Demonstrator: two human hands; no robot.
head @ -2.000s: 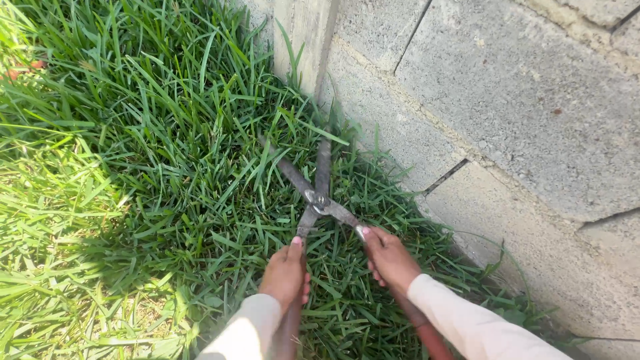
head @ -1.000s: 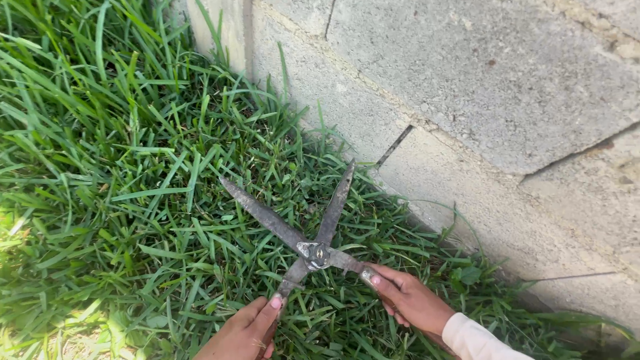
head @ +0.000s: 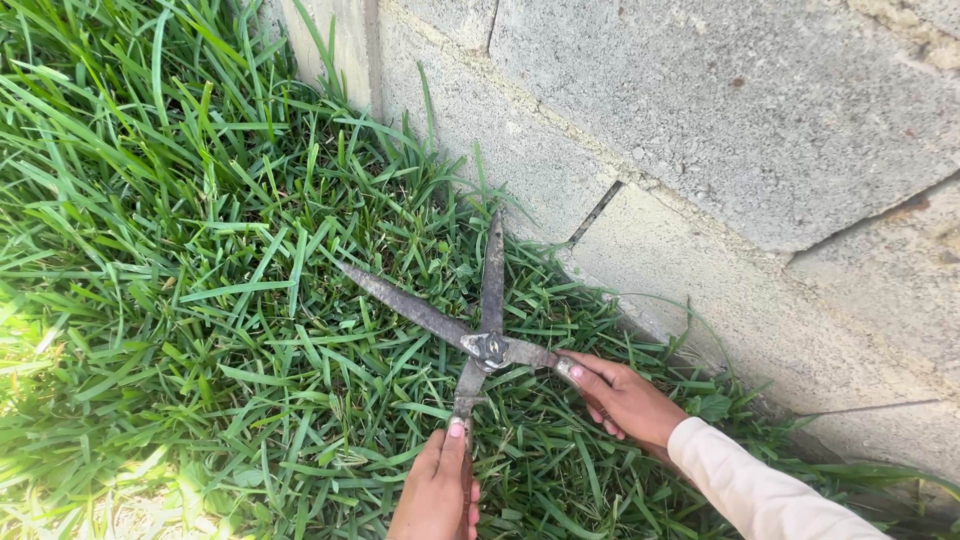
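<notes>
A pair of worn metal hedge shears [head: 491, 346] lies across the lower middle of the view, its two blades spread wide over green grass [head: 247, 300]. My left hand [head: 439, 484] is closed around one handle at the bottom, thumb on the metal collar. Around the other handle, to the right, my right hand [head: 622, 397] is closed in the same way. One blade points up toward the foot of the wall, the other up and left over the grass. Parts of both handles are hidden by the hands.
A grey concrete block wall [head: 540, 150] with mortar joints runs diagonally from upper left to lower right, close beside the shears. A concrete post [head: 341, 49] stands at its upper left end. Taller grass grows at the upper left.
The view has moved closer to the grass and wall since two seconds ago. The shears' blades are spread wider than they were then. Both hands have kept hold of the handles.
</notes>
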